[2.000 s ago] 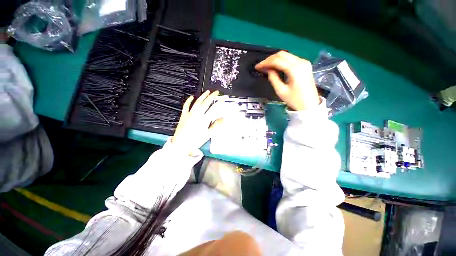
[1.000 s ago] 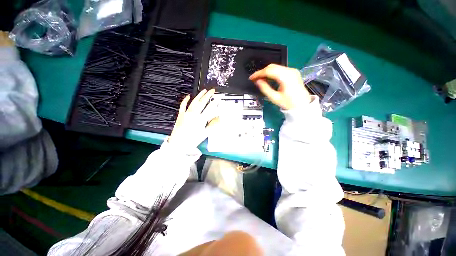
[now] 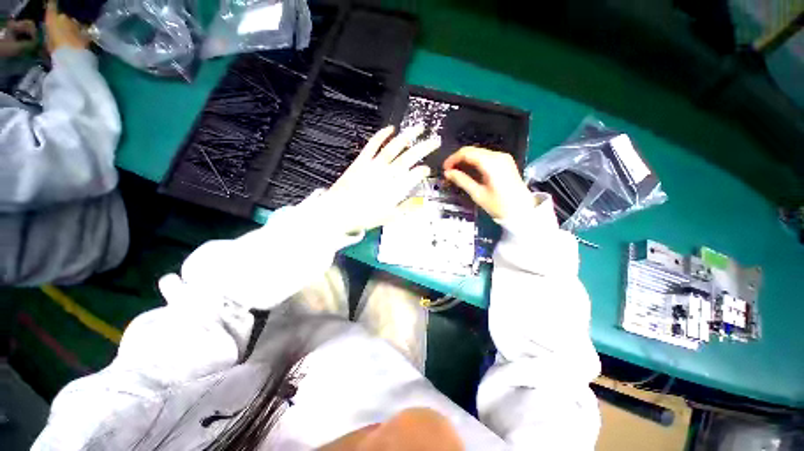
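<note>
A silver-white fixture plate (image 3: 429, 244) lies on the green bench in front of me, with small blocks along its back and right edges. My left hand (image 3: 385, 176) is over the plate's back left corner and the tray's front left, fingers spread. My right hand (image 3: 483, 180) is at the plate's back edge by the tray's front, thumb and fingertips close together; any small part between them is too small to tell. The black small parts tray (image 3: 521, 132) is behind the plate, with bright silver parts (image 3: 427, 113) at left and dark parts (image 3: 479, 132) at right.
Two black trays of thin black rods (image 3: 325, 128) stand left of the small tray. A clear bag with dark contents (image 3: 589, 177) lies at right, a second fixture (image 3: 667, 295) farther right. Bagged coils (image 3: 148, 33) lie far left, beside another person's sleeve (image 3: 66, 141). A thin rod lies below the clear bag.
My left hand has moved right and back, now covering part of the silver parts. My right hand has come down from the tray to the plate's back edge. The view has shifted.
</note>
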